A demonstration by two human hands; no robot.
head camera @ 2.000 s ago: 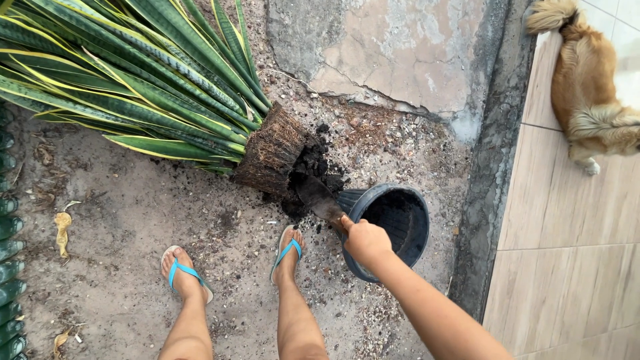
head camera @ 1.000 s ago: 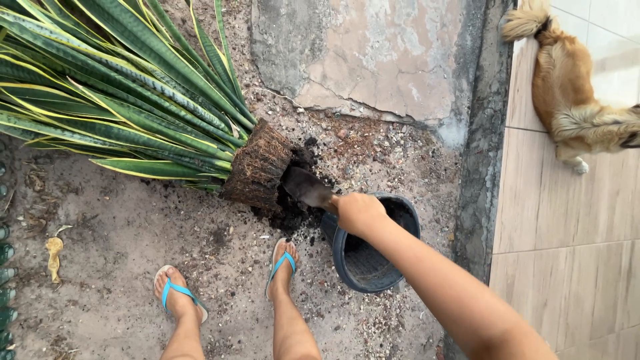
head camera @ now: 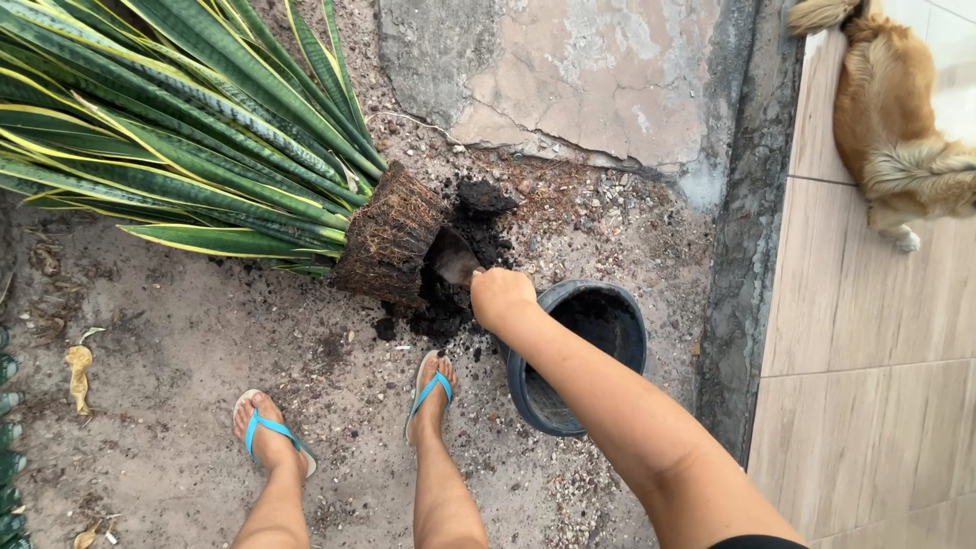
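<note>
My right hand (head camera: 503, 299) is closed around the handle of a hand trowel (head camera: 456, 261), whose dark metal blade points at the bottom of a root ball (head camera: 393, 240). The root ball belongs to a snake plant (head camera: 229, 145) lying on its side, leaves toward the upper left. Dark, crumbly soil (head camera: 446, 309) lies around the blade and beside the roots. Partly behind my forearm, a black plastic plant pot (head camera: 517, 389) leans on the ground with its opening in view and some soil inside. My left hand is out of the frame.
My feet in blue-strapped flip-flops (head camera: 433, 385) stand below the soil. A cracked concrete slab (head camera: 595, 84) lies beyond. On the right, a concrete curb (head camera: 732, 252) borders a tiled floor (head camera: 846, 305) with a tan dog (head camera: 888, 99) on it. Green bottles (head camera: 11, 465) line the left edge.
Between the first frame and now, my right hand and the trowel have moved away from the pot's rim, closer to the root ball. The trowel stays in my grip.
</note>
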